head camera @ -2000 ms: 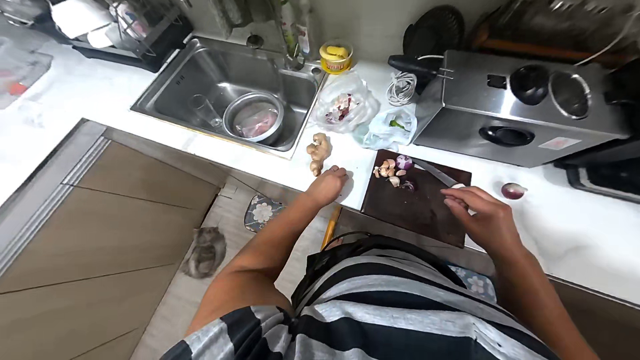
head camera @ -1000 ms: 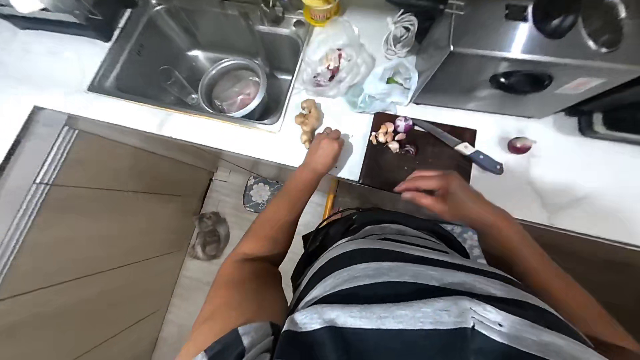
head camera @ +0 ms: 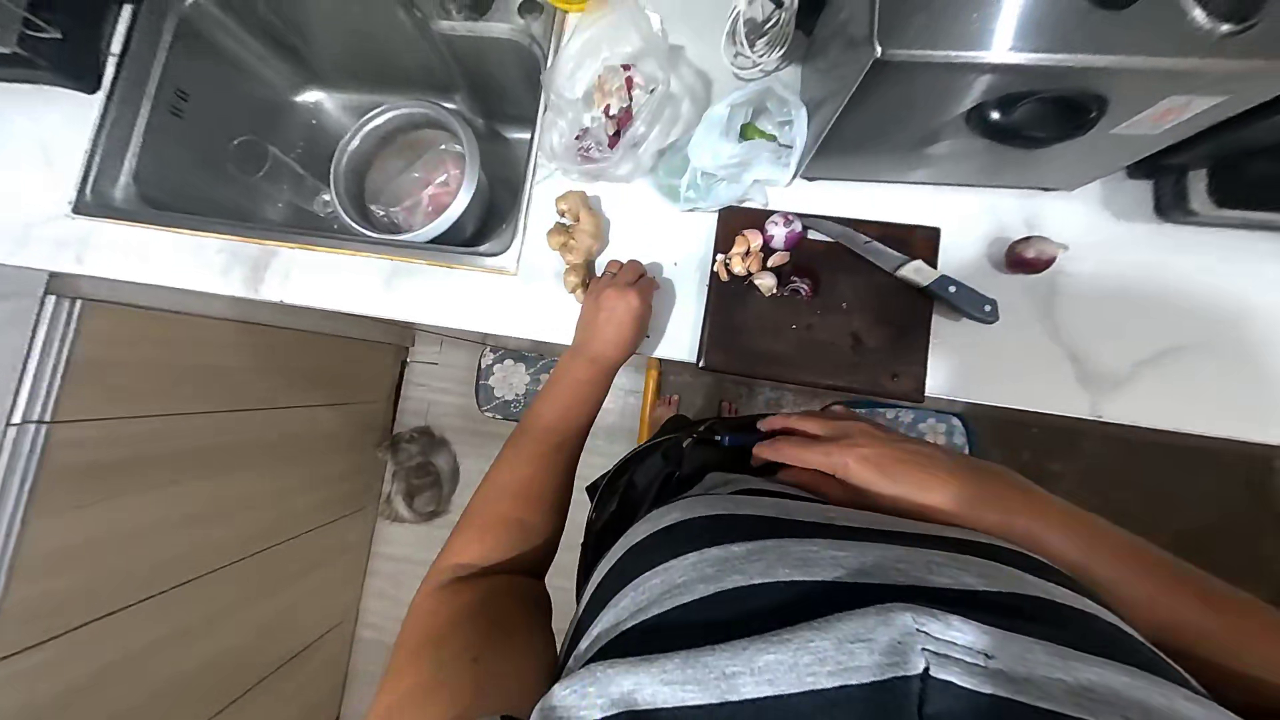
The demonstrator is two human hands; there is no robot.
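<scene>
My left hand (head camera: 616, 305) rests on the white counter with its fingers curled, just right of the lower end of a ginger root (head camera: 577, 240); whether it holds anything is hidden. My right hand (head camera: 850, 455) lies against the front of my waist, fingers extended, with nothing seen in it. On the dark cutting board (head camera: 860, 340) are several garlic cloves (head camera: 752, 262), a peeled purple shallot or onion (head camera: 784, 231) and a small dark red piece (head camera: 799, 288). A kitchen knife (head camera: 905, 268) lies across the board's right edge, its handle over the counter. An unpeeled red onion (head camera: 1032, 254) sits further right.
A steel sink (head camera: 240, 130) at left holds a metal pot (head camera: 345, 170) with a plastic-wrapped item. Plastic bags (head camera: 630, 110) with peelings, a coiled cord (head camera: 757, 40) and a steel appliance (head camera: 940, 120) stand behind. A grey cat (head camera: 420, 475) is on the floor near the cabinet.
My right hand has left the knife area and come down to my waist. The knife now lies with its handle past the board's right edge. My left hand stays beside the ginger.
</scene>
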